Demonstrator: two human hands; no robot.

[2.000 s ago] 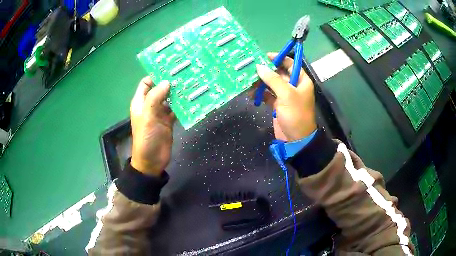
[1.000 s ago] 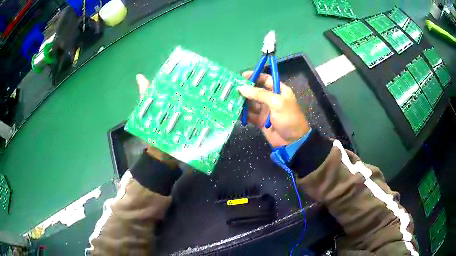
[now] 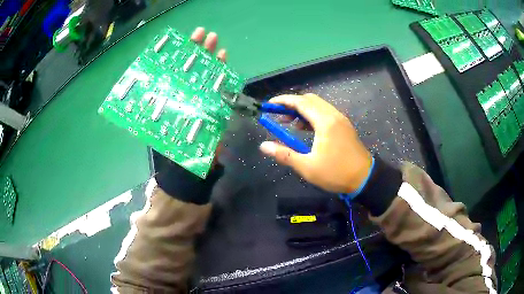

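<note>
My left hand (image 3: 211, 43) holds the green PCB panel (image 3: 172, 95) from underneath; only its fingertips show past the far edge, and the rest is hidden by the panel. The panel is tilted, with several pale slotted parts facing up. My right hand (image 3: 324, 143) holds the diagonal cutters (image 3: 284, 131) by their blue handles. The silver jaws are at the panel's right side, by a pale part; whether they touch it I cannot tell. The black catch tray (image 3: 339, 63) lies below, scattered with bright specks. A blue wrist strap (image 3: 368, 177) with a cord is on my right wrist.
A black block with a yellow label (image 3: 303, 219) lies in the tray. At the right, a black sheet (image 3: 459, 86) bears rows of green panels. A white rectangle (image 3: 424, 69) lies between tray and sheet. A green spool (image 3: 68, 33) stands far left on the dark area.
The panel has moved left and up, now held by my left hand alone. My right hand has let go of the panel and turned the cutters so their jaws point left at it.
</note>
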